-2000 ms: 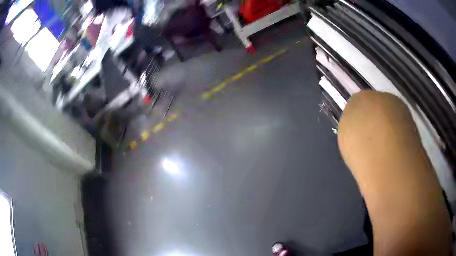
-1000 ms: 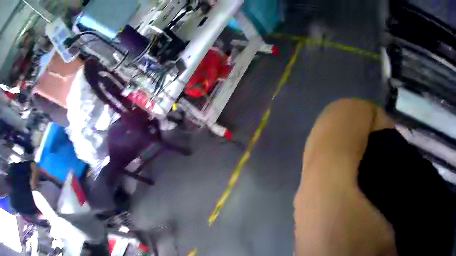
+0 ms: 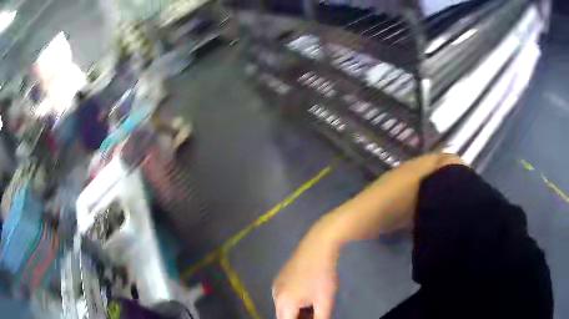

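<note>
My right hand (image 3: 306, 291) is bare and blurred at the bottom edge, with its fingertips cut off. A small dark item (image 3: 306, 313) shows between thumb and fingers; what it is I cannot tell. The forearm is bent at the elbow, and a black short sleeve covers the upper arm at the lower right. The elbow overlaps the lower corner of a tiered dark rack (image 3: 422, 75), whose levels hold rows of pale pieces and long pale and silver lengths. The hand is apart from the rack. My left hand is not in view.
Grey floor with yellow lines (image 3: 279, 209) lies between the rack and the workstations. A white worktable (image 3: 128, 215) stands at the lower left, with a red-tipped foot near the line. Blurred coloured items and blue-teal shapes are at the left. A bright patch shows at the upper left.
The view has swung, so the rack's slotted end and long side now show. The forearm and hand have come into view, reaching towards the lower middle; before, mainly the bent arm showed.
</note>
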